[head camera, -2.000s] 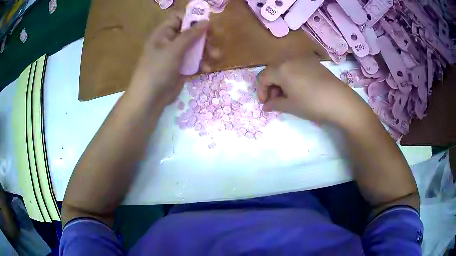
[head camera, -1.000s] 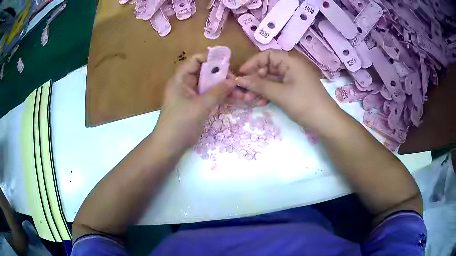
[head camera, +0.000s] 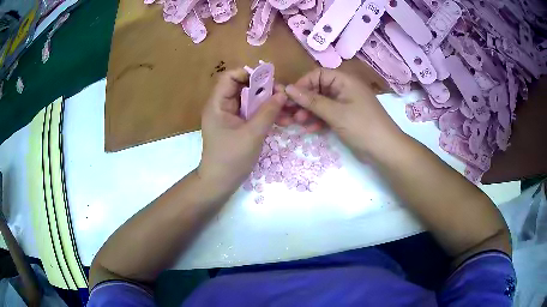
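My left hand (head camera: 231, 120) holds a small stack of pink tabs (head camera: 261, 84) upright, their ends slightly fanned, with a dark punched hole showing on the front one. My right hand (head camera: 336, 102) is close beside it on the right, thumb and forefinger pinched together at the tabs' right edge. Whether something small is between those fingertips cannot be told. A loose heap of small pink discs (head camera: 294, 165) lies on the white surface (head camera: 150, 180) below my hands.
A large pile of pink tabs (head camera: 414, 54) covers the upper right. A few separate tabs (head camera: 195, 27) lie at the top of the brown board (head camera: 162, 78). Yellow strips (head camera: 54, 192) with black lines run along the left. Crumpled clear plastic (head camera: 531, 234) is at the lower right.
From two seconds ago, my right hand has come up from beside the disc heap to the tabs in my left hand. Over the last second the tabs have turned and spread slightly.
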